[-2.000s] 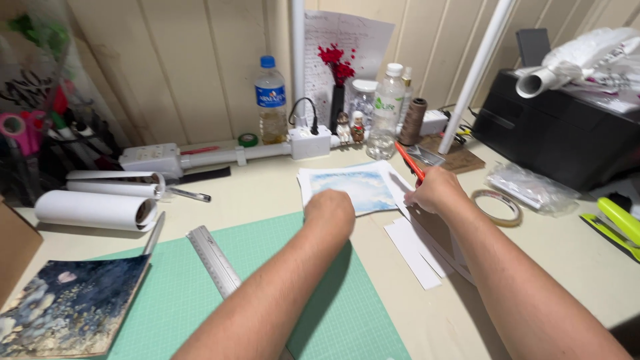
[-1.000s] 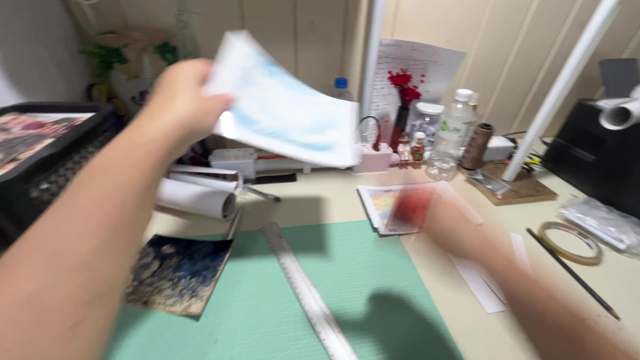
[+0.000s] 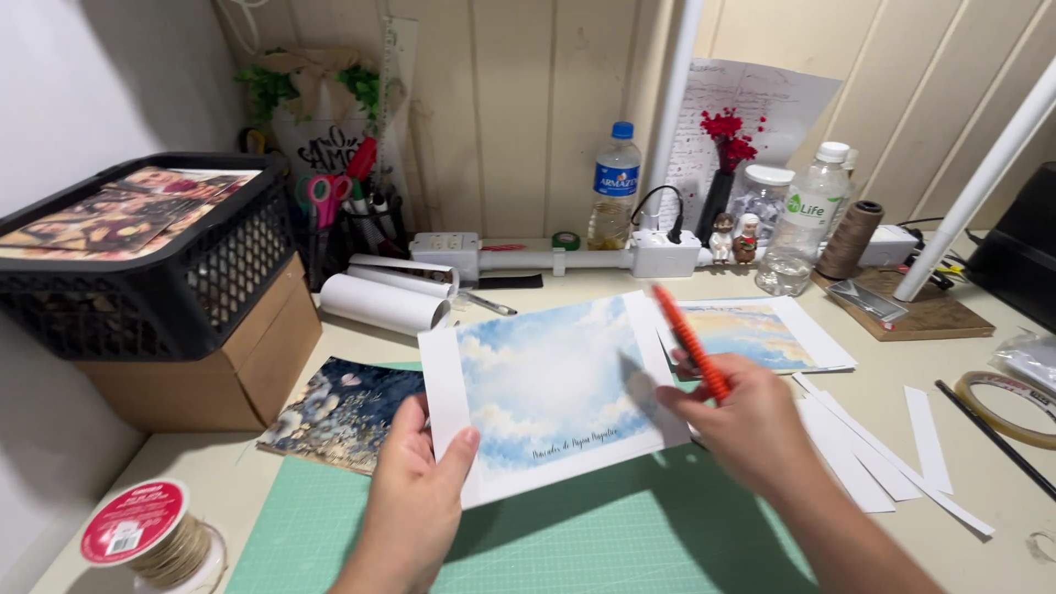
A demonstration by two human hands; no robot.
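Observation:
My left hand (image 3: 429,487) grips the lower left edge of a printed sheet (image 3: 553,388) with blue sky, clouds and a line of script, tilted above a green cutting mat (image 3: 528,544). My right hand (image 3: 742,412) is closed around an orange-red craft knife or pen (image 3: 691,342), pointing up and left, with its fingers at the sheet's right edge. Behind that hand lies a stack of sheets with an orange and blue sky print (image 3: 755,330). Cut white paper strips (image 3: 858,454) lie to the right. A dark floral print (image 3: 346,412) rests at the mat's left. The steel ruler is not visible.
A spool of twine (image 3: 157,536) stands front left, near a black basket (image 3: 239,272) on a cardboard box (image 3: 272,346). Rolled paper (image 3: 384,304), bottles (image 3: 615,186) and a power strip (image 3: 664,253) line the back. A tape roll (image 3: 1011,404) and black stick (image 3: 994,441) lie right.
My left hand has lifted the blue sky sheet and brought it, from high at the left, down in front of me. The right hand has come to its edge. The view has shifted left.

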